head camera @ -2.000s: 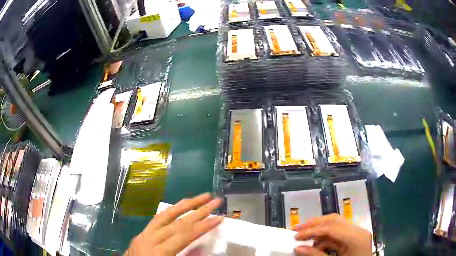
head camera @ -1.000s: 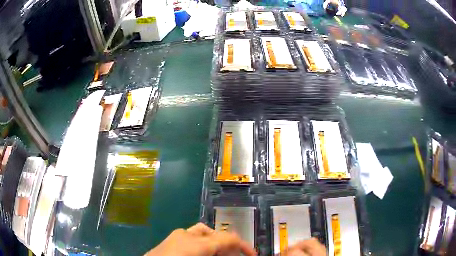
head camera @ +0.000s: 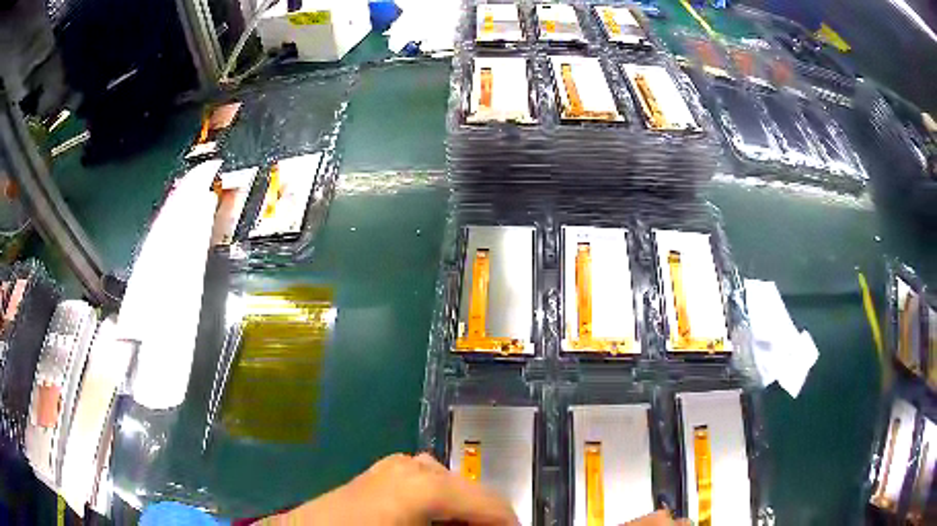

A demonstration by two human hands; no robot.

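Observation:
A blister tray (head camera: pixel 550 379) in front of me holds six LCD modules in two rows of three, silver-white backs up. The upper-middle module (head camera: pixel 614 293) shows its orange flex cable whole. My left hand (head camera: pixel 411 495) is at the bottom edge, over the lower end of the lower-left module (head camera: pixel 514 431); its fingertips are cut off or hidden. Only a small part of my right hand (head camera: pixel 652 518) shows at the bottom edge, by the lower-middle module (head camera: pixel 627 431). I cannot tell whether either hand holds anything.
Behind stands a stack of trays (head camera: pixel 575 164) with modules on top. At left lie an amber tape sheet (head camera: pixel 275 375), long white strips (head camera: pixel 170 298) and a tray with modules (head camera: pixel 288 195). Crumpled white pieces (head camera: pixel 776 334) lie right of the tray. More trays stand far right.
The white sheet that both hands held two seconds ago is out of view. Both hands are lower in the picture, the right mostly out of it. The view has shifted slightly.

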